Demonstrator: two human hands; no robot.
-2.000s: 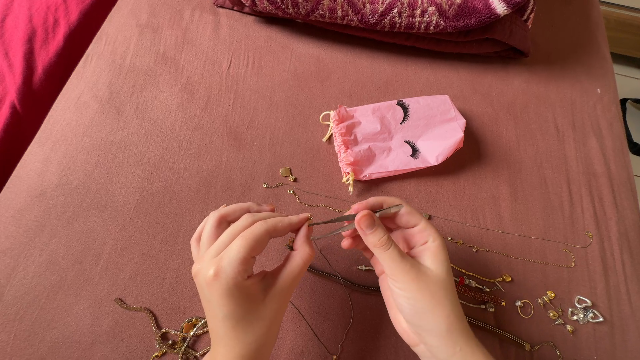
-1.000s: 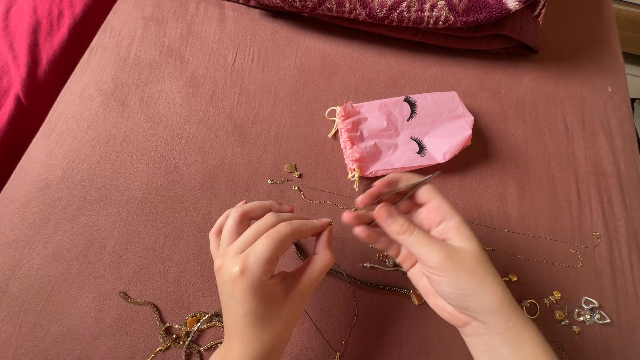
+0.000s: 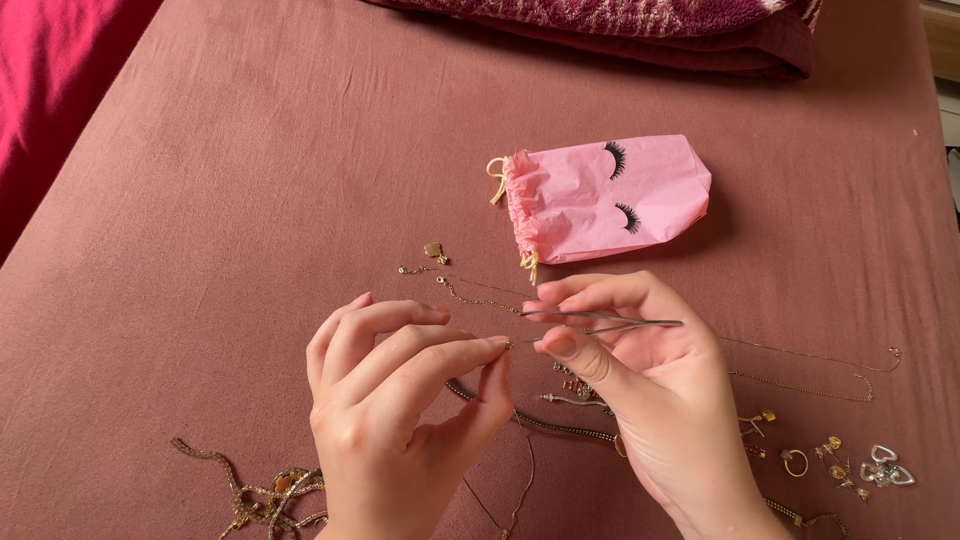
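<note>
Between the thumb and index fingertip of my left hand (image 3: pixel 409 405) is a tiny gold-coloured jewelry piece (image 3: pixel 509 345), with a thin chain (image 3: pixel 531 469) visible below that hand. My right hand (image 3: pixel 645 390) holds metal tweezers (image 3: pixel 630 322), their tips spread and pointing left, close to the left fingertips but apart from them. Behind both hands lie fine gold-coloured chains (image 3: pixel 480 301) and a small gold-coloured pendant (image 3: pixel 433 250). A thicker dark chain (image 3: pixel 555 427) runs beneath the hands, partly hidden by them.
A pink drawstring pouch (image 3: pixel 600 199) with eyelash prints lies beyond the hands on a dusty-pink sheet (image 3: pixel 262 187). Tangled chains (image 3: pixel 277 495) are at lower left. A ring (image 3: pixel 795 463), earrings (image 3: pixel 838 471) and silver-coloured heart pieces (image 3: pixel 886 466) lie at right. A folded purple blanket (image 3: pixel 622 30) is at the back.
The tweezers, closer to upright-slanted and blurred a second ago, now lie nearly level in my right hand with their tips apart. My left hand keeps its pinch.
</note>
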